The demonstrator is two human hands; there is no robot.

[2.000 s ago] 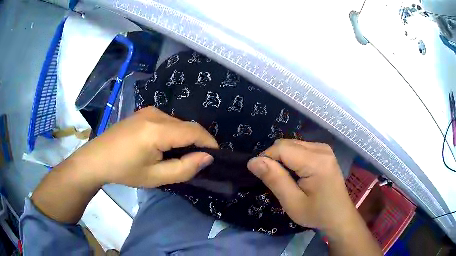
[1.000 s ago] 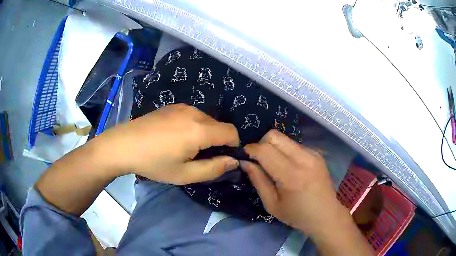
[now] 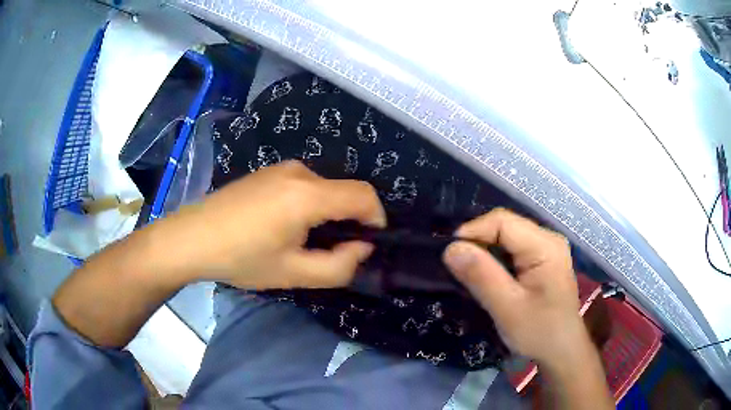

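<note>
A black printed garment piece (image 3: 329, 120) with small white outline figures lies over my lap, below the table's front edge. My left hand (image 3: 280, 228) pinches a fold of the cloth between thumb and fingers at the centre. My right hand (image 3: 521, 272) pinches the same dark edge further right, with a gap between the hands. The stretch of cloth between them is plain, dark and slightly blurred. The fingertips partly hide the pinched edge.
A white table (image 3: 481, 56) with a ruled measuring tape strip (image 3: 433, 100) crosses above my hands. A blue basket (image 3: 74, 152) stands at left, a red basket (image 3: 633, 344) at lower right. Thread snips (image 3: 724, 188) lie at the far right, and a thin thread crosses the tabletop.
My hands came together at the centre a second ago. Now my right hand has moved right, and the cloth edge spans the gap between them.
</note>
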